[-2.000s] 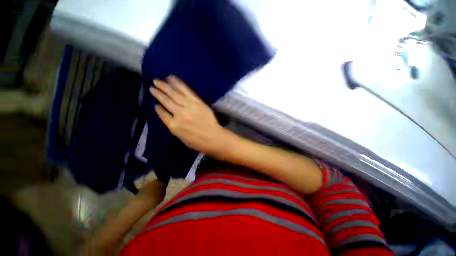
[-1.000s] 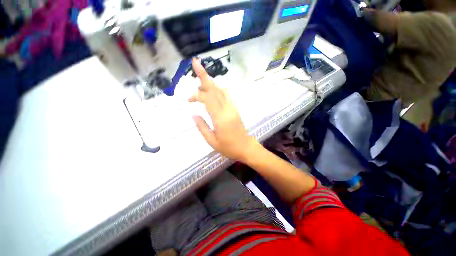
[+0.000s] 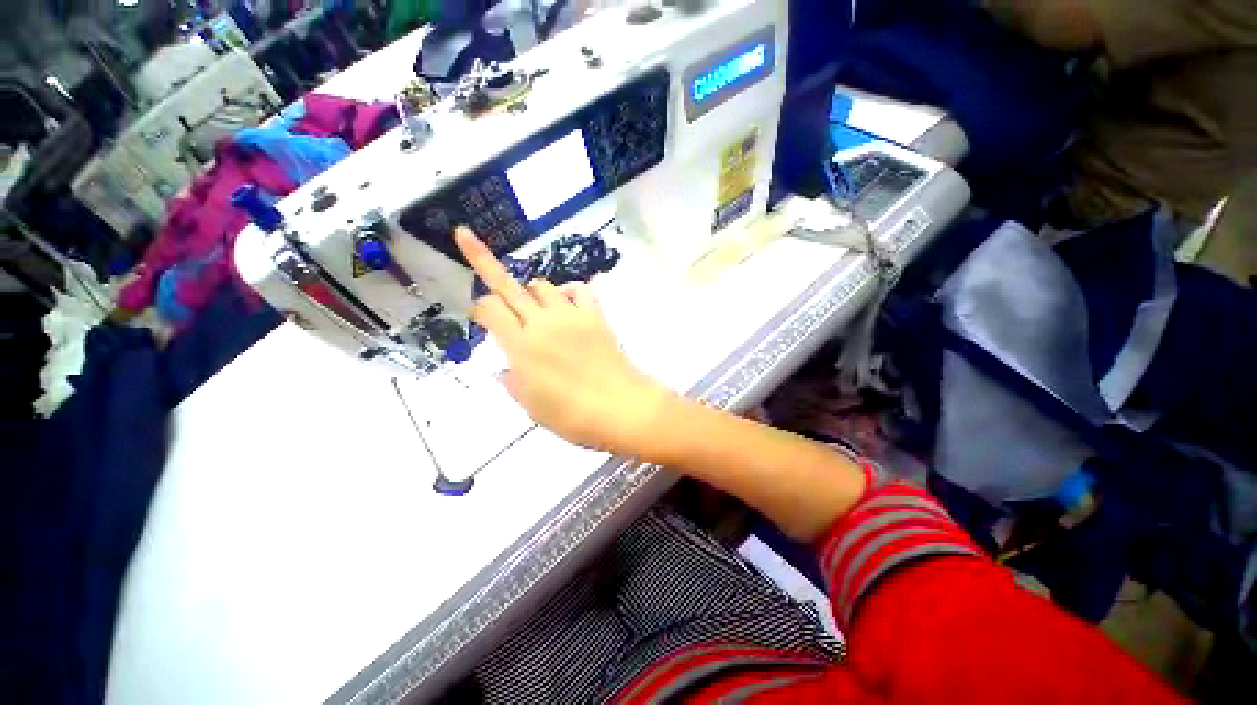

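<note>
The white sewing machine (image 3: pixel 676 193) stands on the white table. Its dark control panel (image 3: pixel 634 131) has a lit white screen. My right hand (image 3: pixel 558 351) is bare and holds nothing; its index finger points up at the lower left keys of the panel, and contact cannot be told. A loose pile of small black labels (image 3: pixel 568 259) lies under the machine arm, behind my fingers. A blue knob (image 3: pixel 372 251) is on the machine head. My left hand is not in view.
A ruler tape (image 3: pixel 552 512) runs along the table's front edge. Navy and light-grey cloth (image 3: pixel 1020 413) is heaped at the right, below the table. Magenta cloth (image 3: pixel 228 227) and navy cloth (image 3: pixel 83 455) lie at the left. A person's tan clothing (image 3: pixel 1165 124) shows at upper right.
The view has swung right from the navy cloth to the machine, and that cloth and my left hand have left view. My right hand has gone from the cloth to the panel.
</note>
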